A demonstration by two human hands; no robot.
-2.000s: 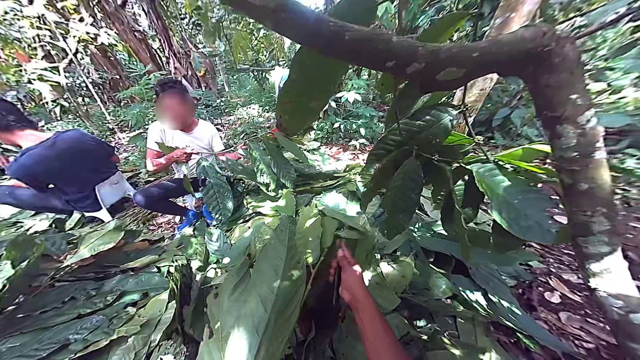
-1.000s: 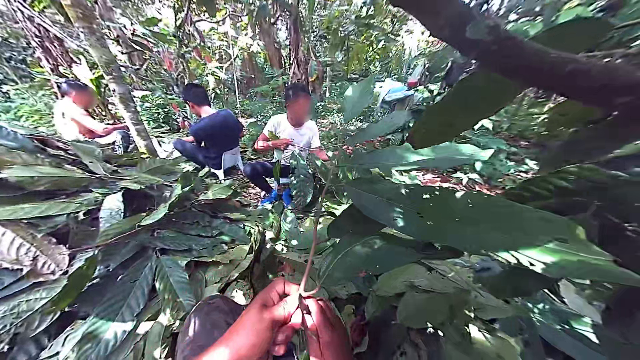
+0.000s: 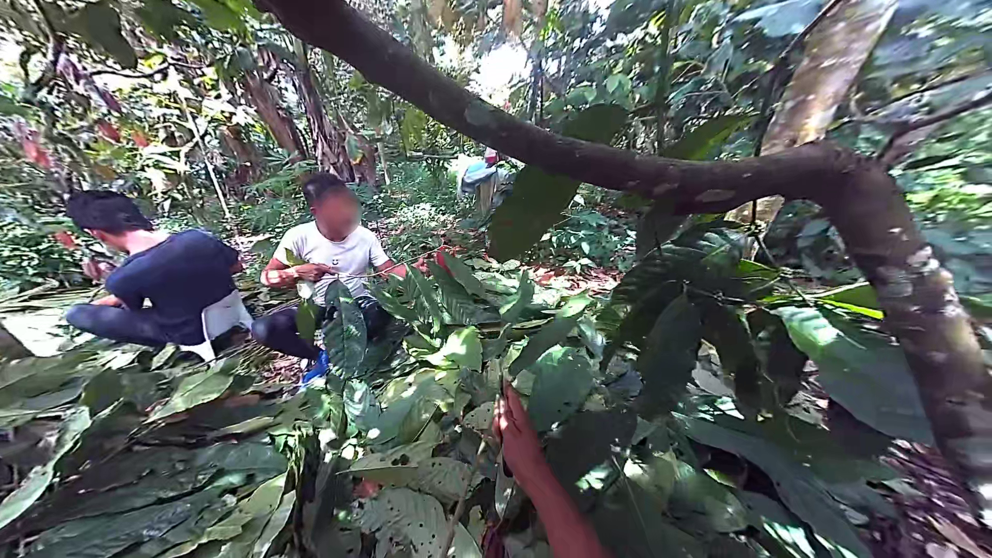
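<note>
My right hand (image 3: 518,434) reaches forward from the bottom, right of centre, into a pile of large green leaves (image 3: 407,511). Its fingers point away from me and touch or lie beside a thin upright stem; whether they close on it cannot be told. A broad dark green leaf (image 3: 559,387) stands just right of the fingers. Left of the wrist, a pale stem (image 3: 463,496) runs up among leaves dotted with small holes. My left hand does not show.
A thick branch (image 3: 573,159) crosses overhead and bends down into a trunk (image 3: 922,310) at right. One person in a white shirt (image 3: 329,256) sits ahead left, holding a leafy stem. Another in a dark shirt (image 3: 174,279) sits farther left by a white seat (image 3: 226,316). More leaves (image 3: 170,480) cover the left foreground.
One second ago both my hands held a leafy stem low in front. Now only my right hand shows, reaching into the leaves. The view has swung right.
</note>
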